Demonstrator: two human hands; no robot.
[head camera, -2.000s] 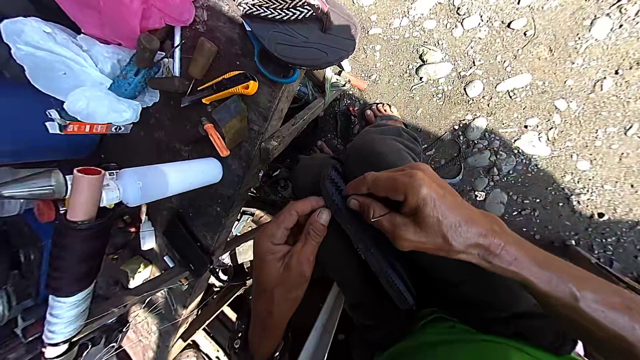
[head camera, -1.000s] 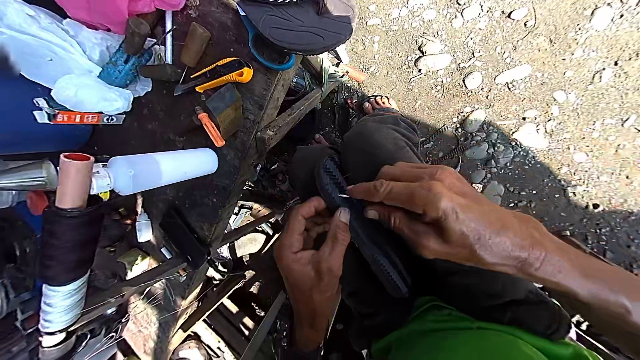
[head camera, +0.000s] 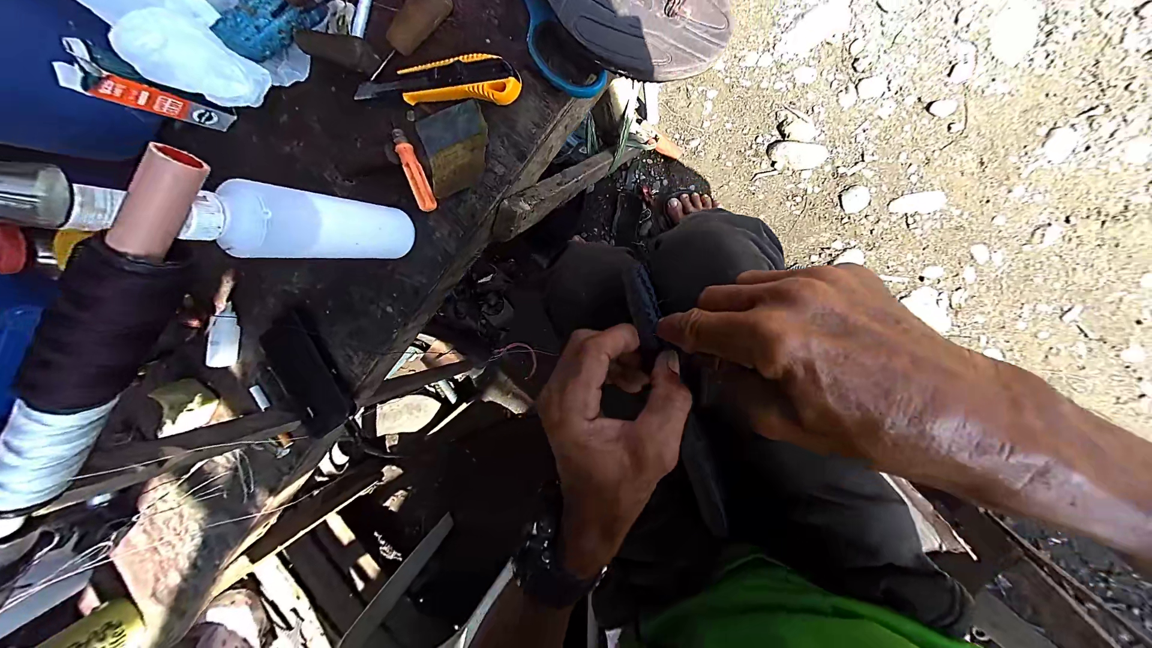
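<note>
A dark shoe sole stands on its edge between my thighs, its ridged side turned up. My left hand, with a dark watch at the wrist, pinches the sole's edge between thumb and fingers. Right beside it my right hand is curled over the sole, thumb and index finger together at its edge; whatever they grip is hidden. A thin reddish thread trails left of my left hand.
On the dark wooden bench at left lie a yellow utility knife, an orange-handled tool, blue-handled scissors, a white bottle and thread spools. A grey sandal overhangs its edge. Stony ground lies at right.
My right hand has shifted over the sole and now covers more of it. The thin light thing seen at its fingertips a second ago is out of sight. My left hand keeps its pinch.
</note>
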